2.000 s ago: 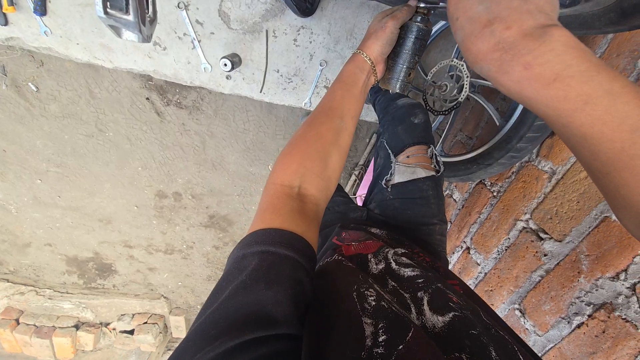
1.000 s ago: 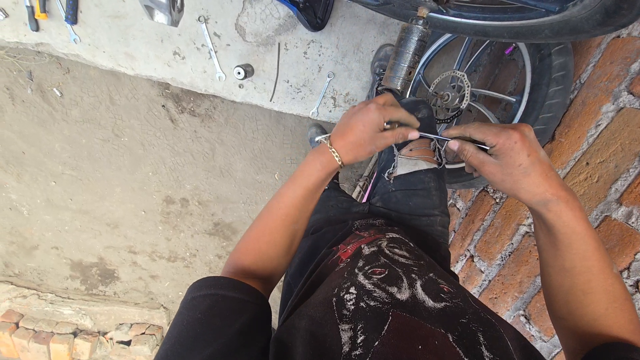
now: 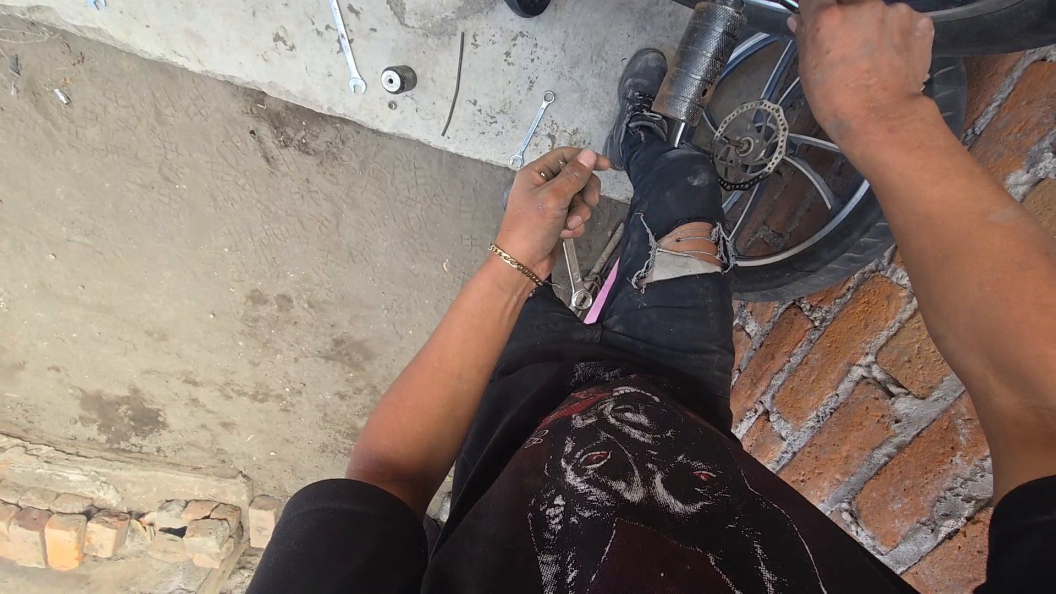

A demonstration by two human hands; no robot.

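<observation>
My left hand (image 3: 554, 198) is raised beside my knee, its fingers curled around a combination wrench (image 3: 575, 276) whose ring end points down toward my lap. A small metal piece seems to show between its fingers. At the top right, my right hand (image 3: 862, 66) is by the upper wheel's tire (image 3: 990, 29); its fingertips are mostly hidden, so what it grips cannot be told. Between the hands are a knurled metal cylinder (image 3: 700, 62) and a spoked wheel's brake disc (image 3: 751, 145), with the wheel's tire (image 3: 858, 247) leaning by the brick wall.
On the concrete ledge lie a small combination wrench (image 3: 532, 129), a longer wrench (image 3: 347, 49), a round metal bushing (image 3: 398, 79) and a thin dark rod (image 3: 454, 82). A brick wall (image 3: 833, 363) rises at the right. My shoe (image 3: 639, 91) rests on the ledge.
One second ago both hands were together at a slim metal tool over my knee. Now they are apart: my right hand has moved up to the upper wheel, my left stays near the knee.
</observation>
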